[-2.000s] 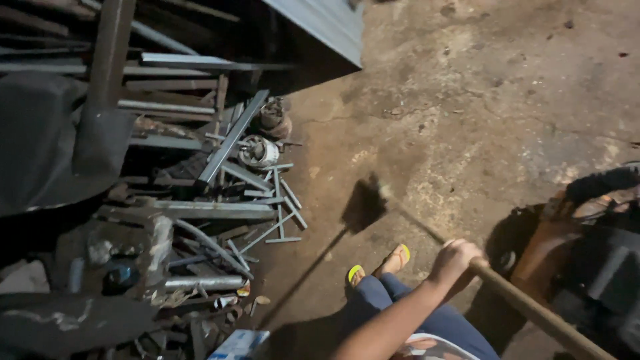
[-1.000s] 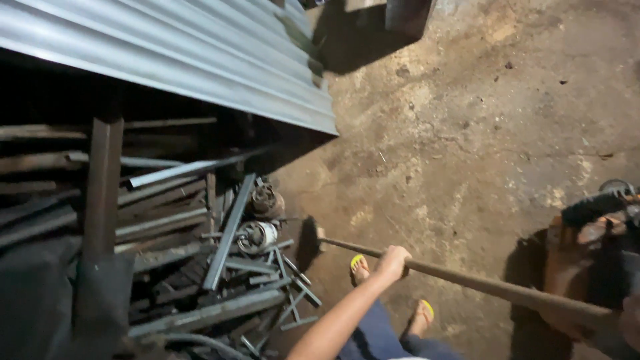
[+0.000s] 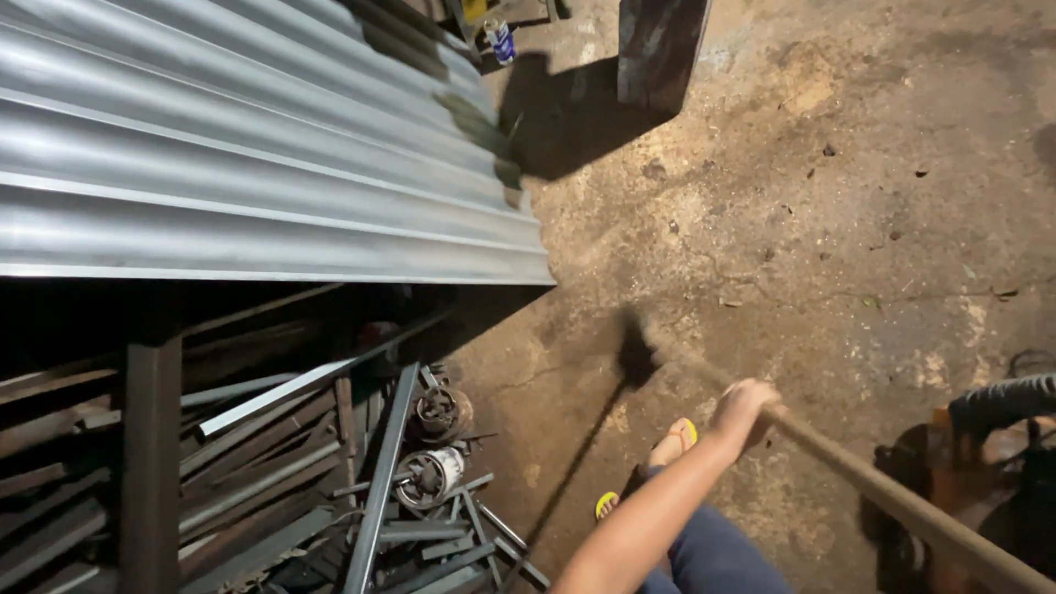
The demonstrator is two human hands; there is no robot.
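My left hand (image 3: 747,412) is closed around the long wooden handle (image 3: 874,487) of a tool, to the right of my left forearm. The handle runs from the lower right corner up to the left, over the concrete floor. At its far end is a dark, blurred shape (image 3: 635,351); whether this is a broom head or partly shadow, I cannot tell. A thin shadow line leads from it to the lower left. My feet in yellow-edged flip-flops (image 3: 681,437) stand below the handle. My right hand is outside the view.
Corrugated metal sheeting (image 3: 272,140) spans the upper left, above a rack of metal bars (image 3: 256,483). Cut steel tubes (image 3: 384,487) and round metal parts (image 3: 431,477) lie beside it. A dark upright block (image 3: 660,54) stands at the top; orange equipment (image 3: 945,495) at the right. Small debris dots the floor.
The view has shifted, bringing in more of the corrugated sheeting. My left hand stays on the handle throughout, while the tool's far end has swung away from the round metal parts since one second ago.
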